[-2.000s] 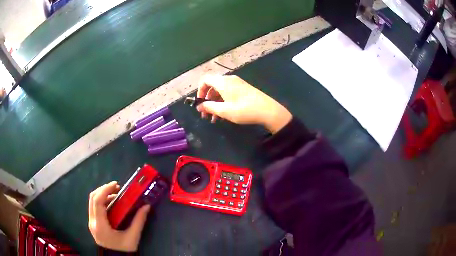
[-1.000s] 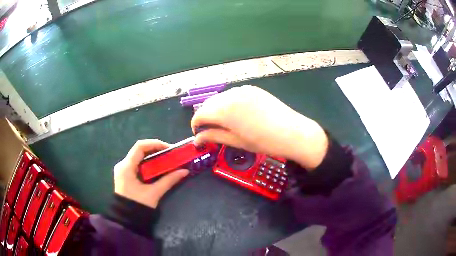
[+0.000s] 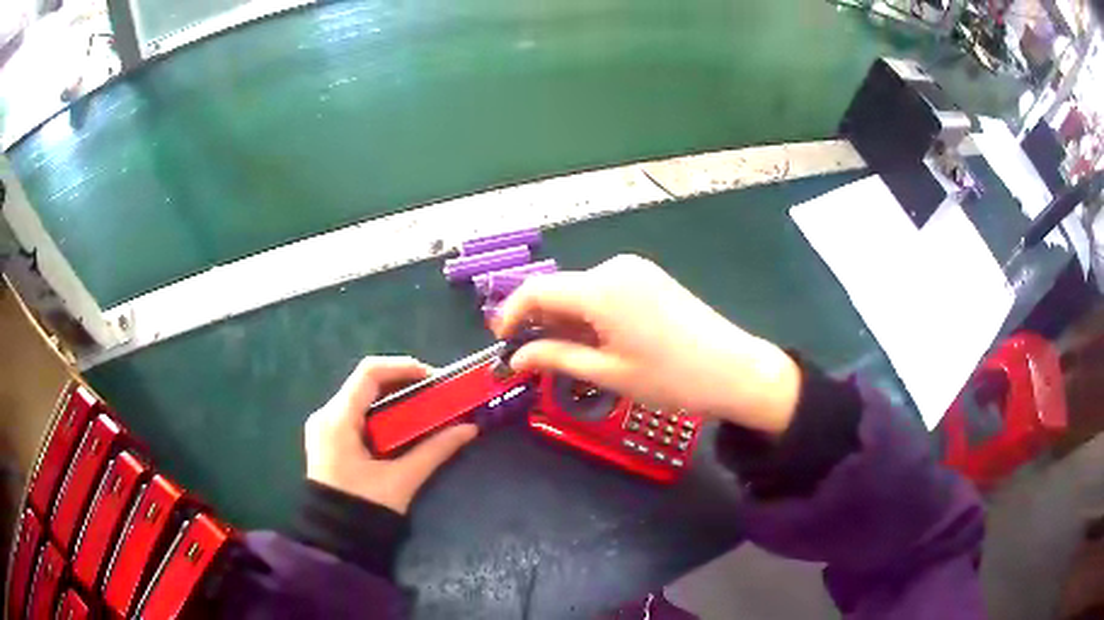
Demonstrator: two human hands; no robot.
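Observation:
My left hand (image 3: 371,438) holds a red portable radio (image 3: 430,413) on its edge above the dark green bench. My right hand (image 3: 605,333) is at the radio's right end, thumb and fingers closed on a small dark stick (image 3: 506,362) at the casing; how far it is plugged in cannot be told. A second red radio (image 3: 660,434) lies face up just right of the held one, its keypad showing and its speaker partly hidden by my right hand. Several purple cells (image 3: 489,262) lie behind my right hand, near the rail.
Stacked red radios (image 3: 143,540) stand in a brown carton (image 3: 29,351) at the left. A pale metal rail (image 3: 303,258) borders the green conveyor (image 3: 484,109). White paper (image 3: 902,285) and a black-and-silver fixture (image 3: 902,127) are at the right. A red stool (image 3: 1011,406) stands beyond the bench edge.
My right hand has come from above the bench to the held radio with the dark stick. The view has swung left, showing more stacked radios. In the last second the hands barely moved.

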